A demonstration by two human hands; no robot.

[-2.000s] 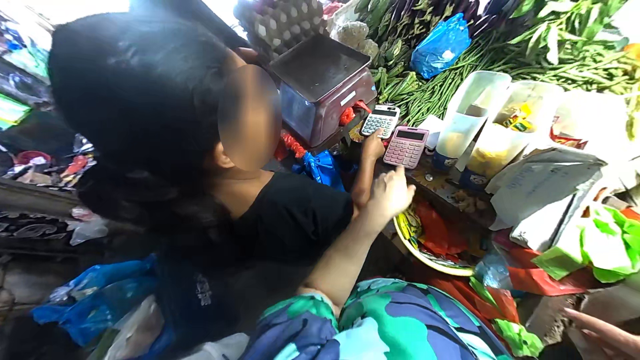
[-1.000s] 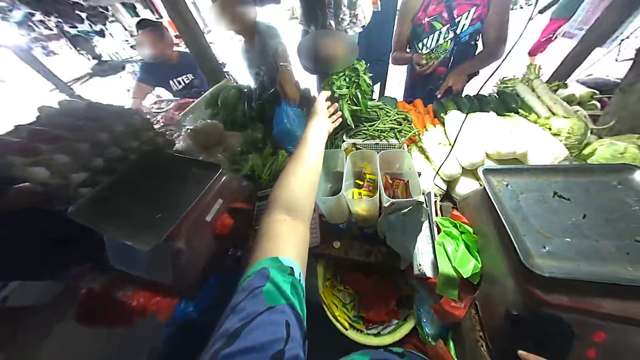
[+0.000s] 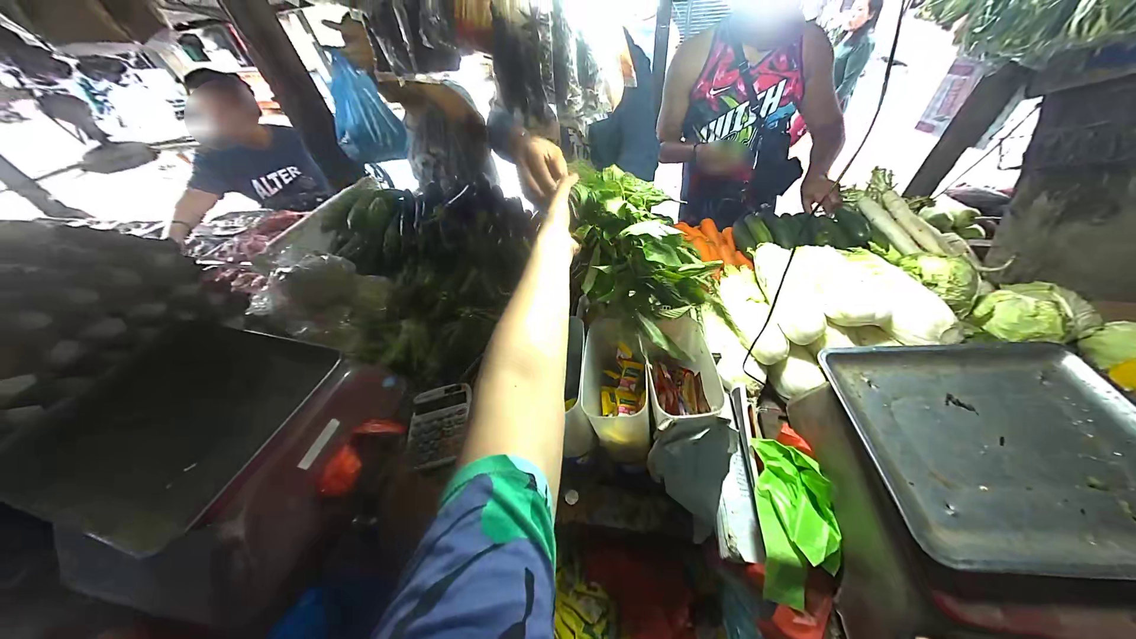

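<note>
My left hand [image 3: 561, 217] is stretched far over the stall. Its fingers meet or overlap another person's hand [image 3: 540, 169], and whether anything is between them cannot be told. Just right of my hand lies a bunch of leafy greens [image 3: 643, 248]. Under my forearm, to its left, is a calculator [image 3: 439, 426]. Plastic containers [image 3: 617, 426] with small yellow and red packets stand right of the forearm. A blue plastic bag [image 3: 366, 115] hangs from a raised hand at the upper left. My right hand is out of view.
A weighing scale with a metal tray [image 3: 985, 461] stands at right, another scale [image 3: 160, 435] at left. White radishes [image 3: 834, 293], cabbages [image 3: 1029, 311] and carrots [image 3: 714, 244] lie beyond. A green plastic bag [image 3: 794, 515] hangs near the containers. A thin cable [image 3: 785, 266] hangs down.
My left hand has gone from the calculator out across the stall to another person's hand. The blue bag now hangs higher than one second ago. The view has turned strongly to the right.
</note>
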